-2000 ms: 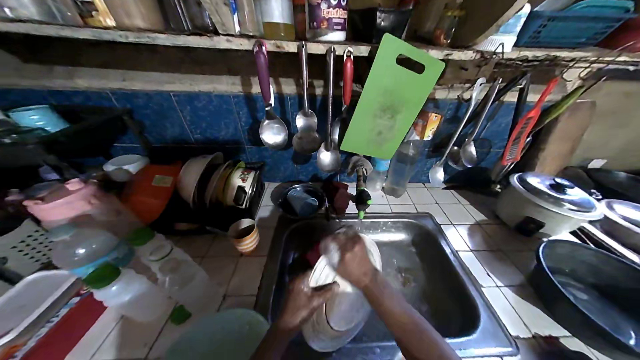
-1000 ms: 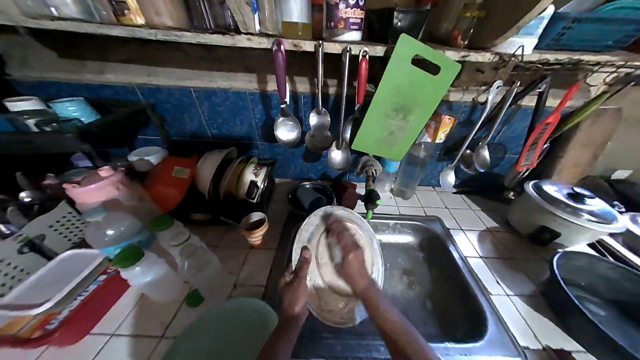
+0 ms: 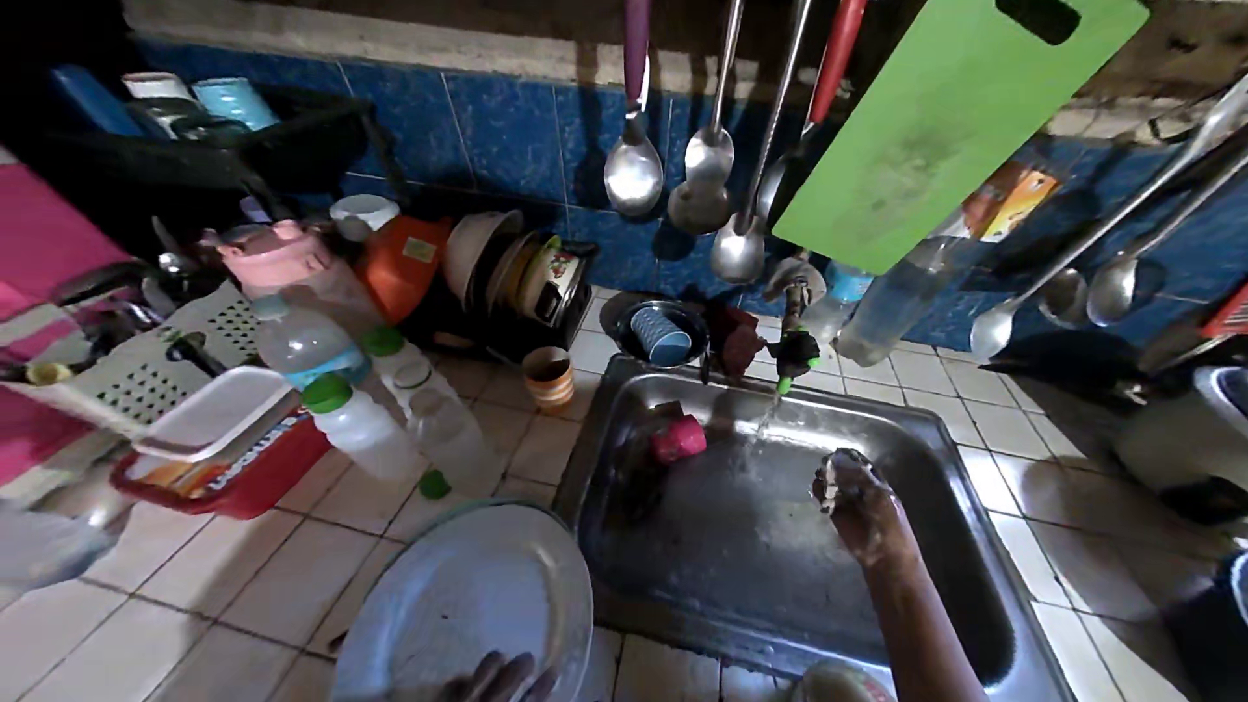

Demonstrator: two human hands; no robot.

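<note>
In the head view my left hand [image 3: 499, 680] is at the bottom edge, its fingers over the lower part of an oval plate [image 3: 468, 595] on the left of the sink; whether it grips the plate cannot be told. Over the right part of the steel sink [image 3: 741, 526], my right hand [image 3: 863, 497] is closed around a soapy scrubber [image 3: 846, 468], with foam on the fingers. A thin stream of water runs from the faucet [image 3: 792, 356] into the basin. A pink cup [image 3: 680, 439] lies in the basin's upper left.
An orange striped cup [image 3: 549, 378] and plastic bottles [image 3: 361, 429] stand left of the sink. Behind it are a bowl [image 3: 624, 327] holding a blue cup and a dish rack [image 3: 517, 273]. Ladles [image 3: 634, 175] and a green cutting board [image 3: 955, 136] hang above. A rice cooker [image 3: 1185, 439] is at right.
The oval plate that both hands held over the sink has moved to the left side. My right hand has come off it and moved right over the basin. The view has shifted.
</note>
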